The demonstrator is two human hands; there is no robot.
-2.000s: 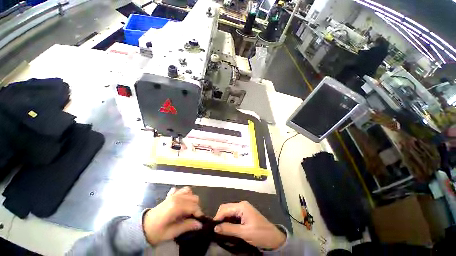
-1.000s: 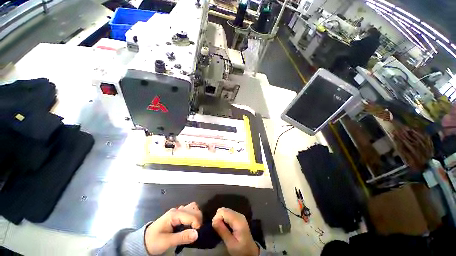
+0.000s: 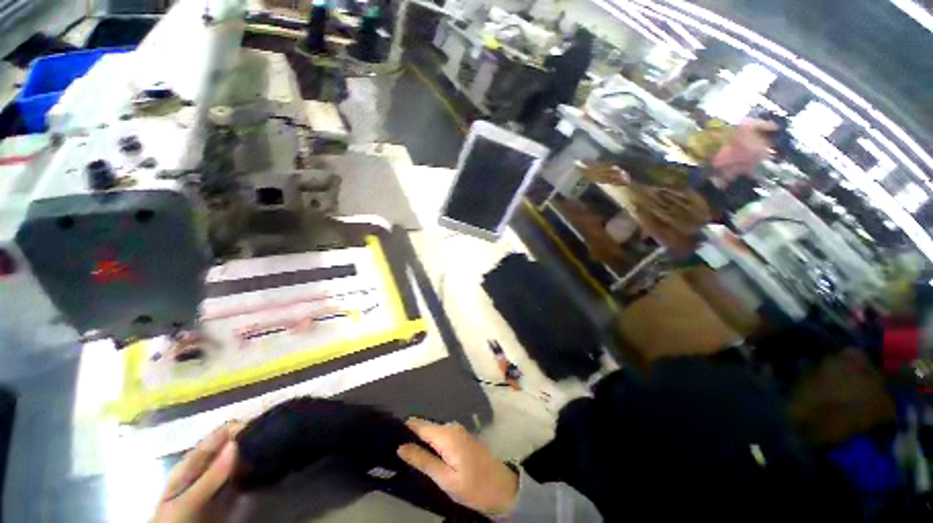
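Note:
A black fabric piece (image 3: 317, 441) lies spread between my hands at the front of the table, below the template. My left hand (image 3: 200, 478) holds its left edge. My right hand (image 3: 460, 465) holds its right part with the fingers on top. A small pale mark shows on the cloth. The sewing template (image 3: 276, 322) with yellow taped edges lies under the machine head (image 3: 113, 260), its grey cover blurred. The needle area is blurred.
Right of the template are a pile of black pieces (image 3: 542, 315), orange-and-black snips (image 3: 503, 365) and the control screen (image 3: 493, 179). A large black cloth mass (image 3: 675, 444) is at the lower right. A blue bin (image 3: 67, 82) is at the upper left. A person (image 3: 742, 148) is in the background.
The view has swung right, so the machine sits further left and the left heap is almost out of view. My hands have moved apart, and the black piece is opened out between them.

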